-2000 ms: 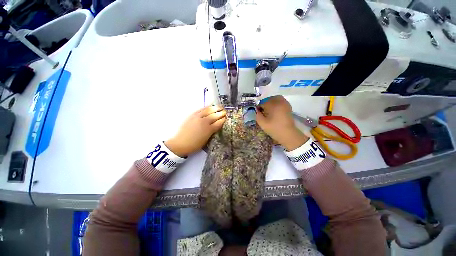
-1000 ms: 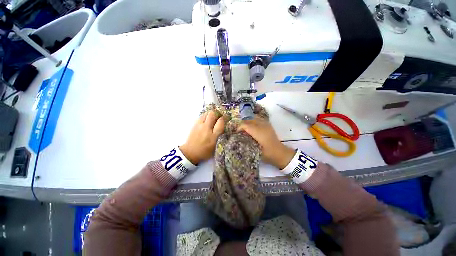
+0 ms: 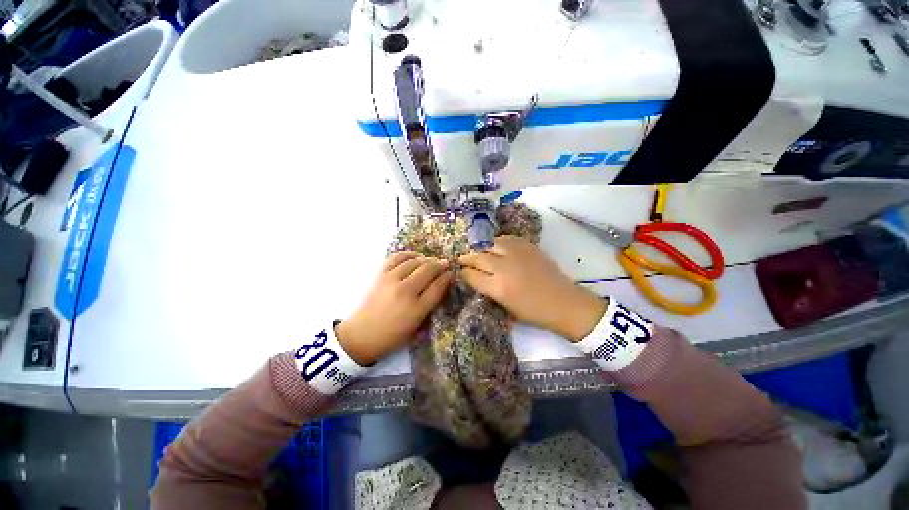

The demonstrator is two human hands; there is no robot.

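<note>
The grey-brown flecked tweed piece (image 3: pixel 465 369) runs from under the presser foot area (image 3: pixel 461 207) down over the table's front edge, with a groove along its middle. My left hand (image 3: pixel 401 299) presses on its left side, fingertips at the groove. My right hand (image 3: pixel 523 284) lies on its right side, fingertips close to the left ones. Both are bare and just in front of the needle area. A bunched part of the tweed shows right of the foot. The needle tip is hidden.
The white machine head (image 3: pixel 538 80) stands over the work. Scissors with red and yellow-orange handles (image 3: pixel 670 261) lie right of the needle, blades towards it. A dark red case (image 3: pixel 812 284) lies farther right. A measuring tape (image 3: pixel 578 372) runs along the front edge.
My right hand has moved from beside the presser foot down onto the tweed. My left hand has also come down towards me. The tweed's upper part is now bunched right of the foot.
</note>
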